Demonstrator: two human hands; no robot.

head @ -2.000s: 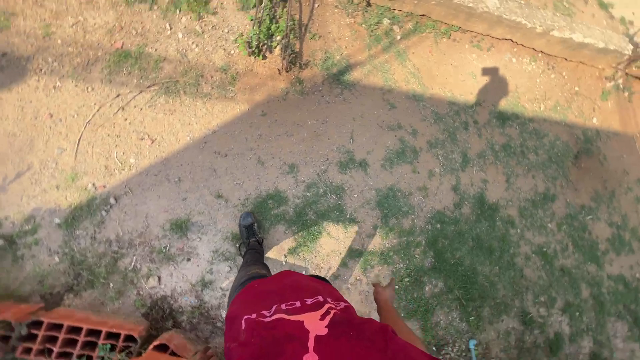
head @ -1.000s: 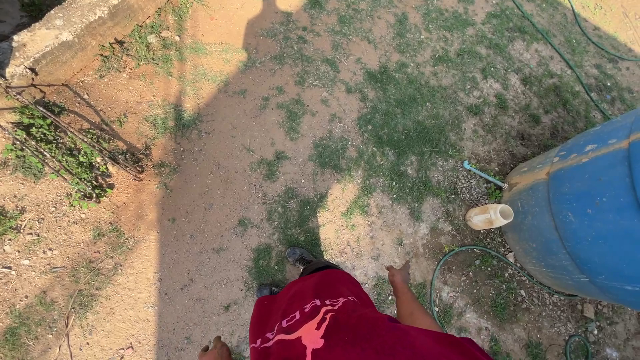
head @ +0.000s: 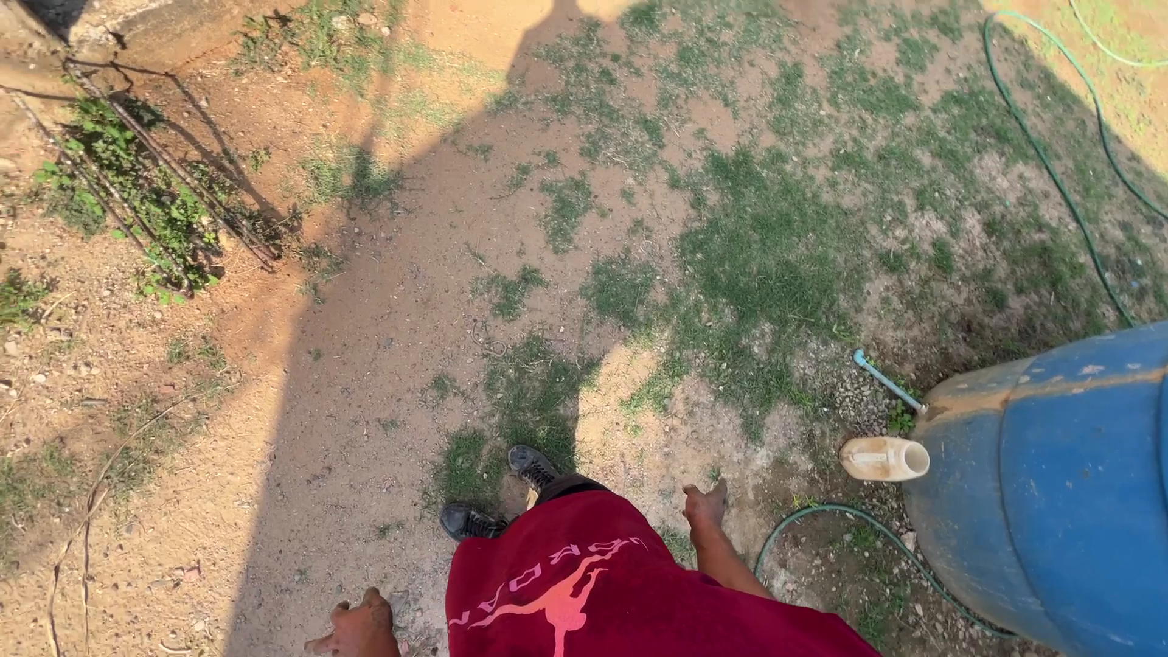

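Note:
My left hand (head: pixel 354 627) hangs at the lower edge of the view, left of my red shirt (head: pixel 547 584), its fingers apart over bare sandy soil. On the other side of the shirt my right hand (head: pixel 705 506) hangs low, fingers spread, with nothing in it. Nearest to the right hand are a green hose (head: pixel 867 516) curving over the ground and a cut plastic container (head: pixel 883 459) beside a large blue plastic tank (head: pixel 1077 484). A light blue pipe (head: pixel 887 380) sticks out from the tank's base.
Thin rusty rods (head: pixel 173 173) stand among green weeds at the upper left, near a concrete ledge (head: pixel 155 36). Patchy grass (head: pixel 766 265) covers the ground ahead. Another stretch of hose (head: pixel 1049 155) lies at the upper right. Dark shoes (head: pixel 533 467) stand on soil and grass.
The view has swung widely since the first frame, bringing in the tank and hose. My left hand, only partly seen a second ago, now shows more fully.

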